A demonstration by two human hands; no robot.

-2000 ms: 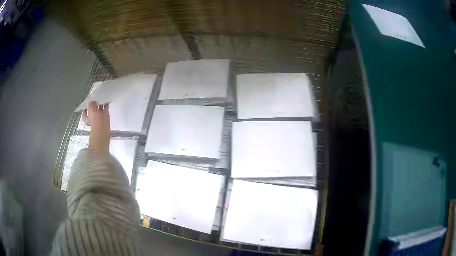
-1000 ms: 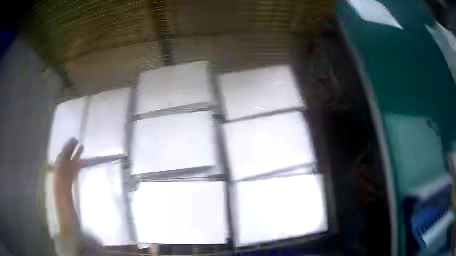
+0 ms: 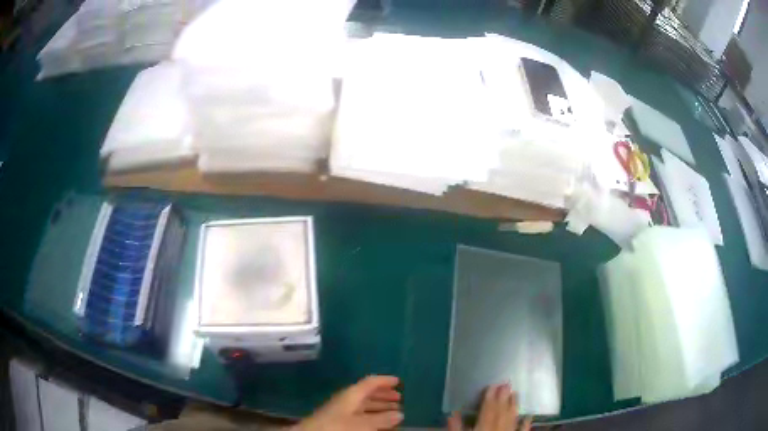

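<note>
The grey-green glass pane [image 3: 507, 324] lies on the green bench at the near edge, right of centre. My right hand [image 3: 493, 411] touches its near end, fingers on top; the lower part of the hand is cut off by the picture's edge. My left hand [image 3: 362, 408] is left of the pane, apart from it, with slightly bent fingers and nothing in it. The white-framed square pad [image 3: 255, 274] sits on a white box to the left. A pile of blue solar cell strings [image 3: 125, 265] with white side strips lies farther left on clear glass [image 3: 59, 252].
White sheet piles [image 3: 413, 114] lie behind on a brown board [image 3: 379, 192]. A smartphone [image 3: 543, 87] lies on them. Red and yellow scissors [image 3: 633, 160] are at right. A pale green-white stack [image 3: 669, 311] stands near right. A small pale block [image 3: 534, 227] lies by the board.
The view has turned from the rows of white-topped sheets to the bench. My left hand has left the sheets and is over the bench's near edge. My right hand has come into view on the glass.
</note>
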